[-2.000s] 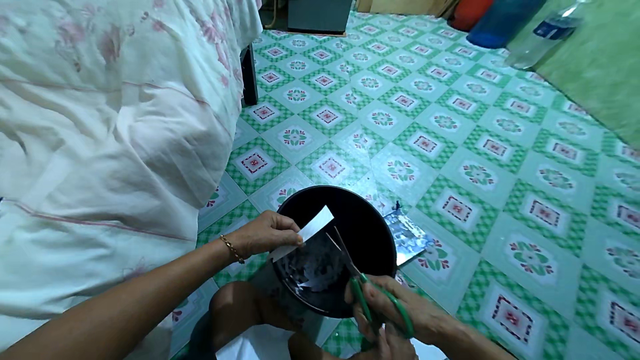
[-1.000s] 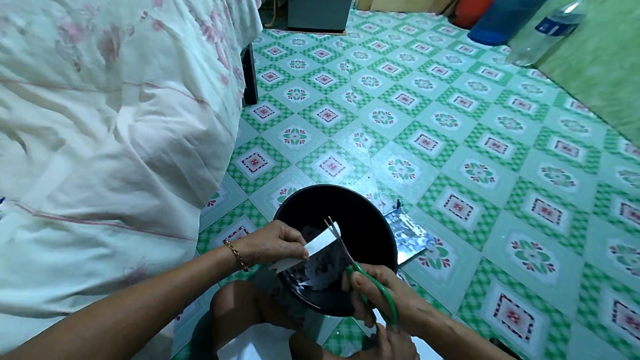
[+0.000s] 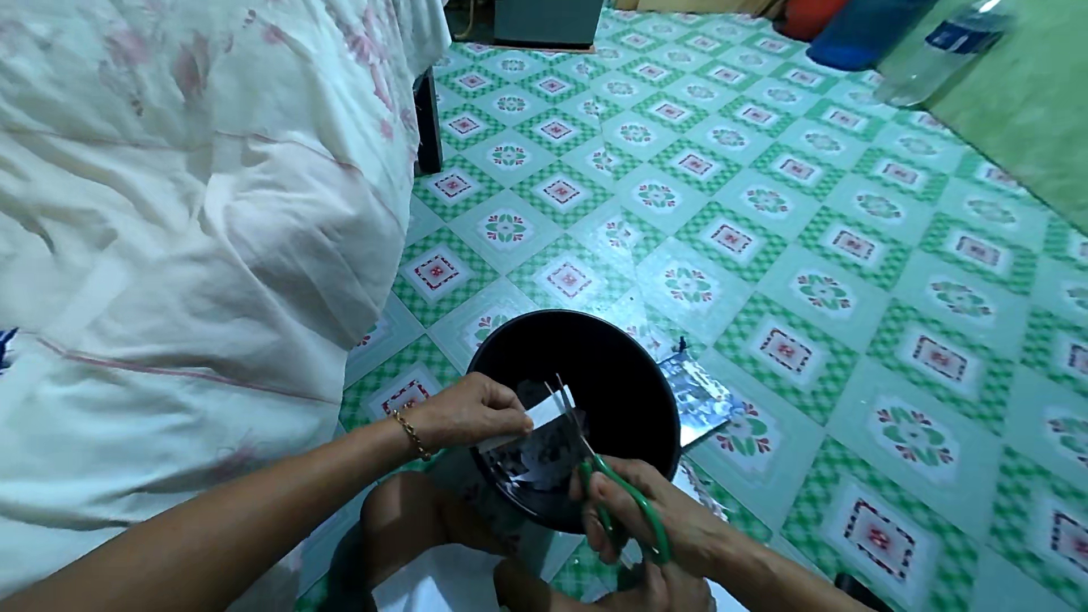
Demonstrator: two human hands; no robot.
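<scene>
My left hand (image 3: 476, 411), with a chain bracelet at the wrist, pinches a strip of white paper (image 3: 544, 411) over a round black bin (image 3: 586, 320). Green-handled scissors (image 3: 631, 493) are in my right hand (image 3: 654, 510), their blades at the strip's right end. Cut paper scraps (image 3: 540, 463) lie inside the bin, below the strip. A sheet of white paper (image 3: 438, 578) rests on my lap. Beneath my right hand, more fingers show at the bottom; whose they are I cannot tell.
A bed with a pale floral cover (image 3: 280, 229) fills the left side. Right of the bin, a silvery packet (image 3: 697, 398) lies on the patterned floor (image 3: 769, 200). A clear plastic bottle (image 3: 943, 51) and a blue container (image 3: 867, 34) stand by the green wall.
The strip between my hands looks shorter than two seconds ago. The scissors' blades have shifted slightly at its right end, and my left hand has stayed above the bin.
</scene>
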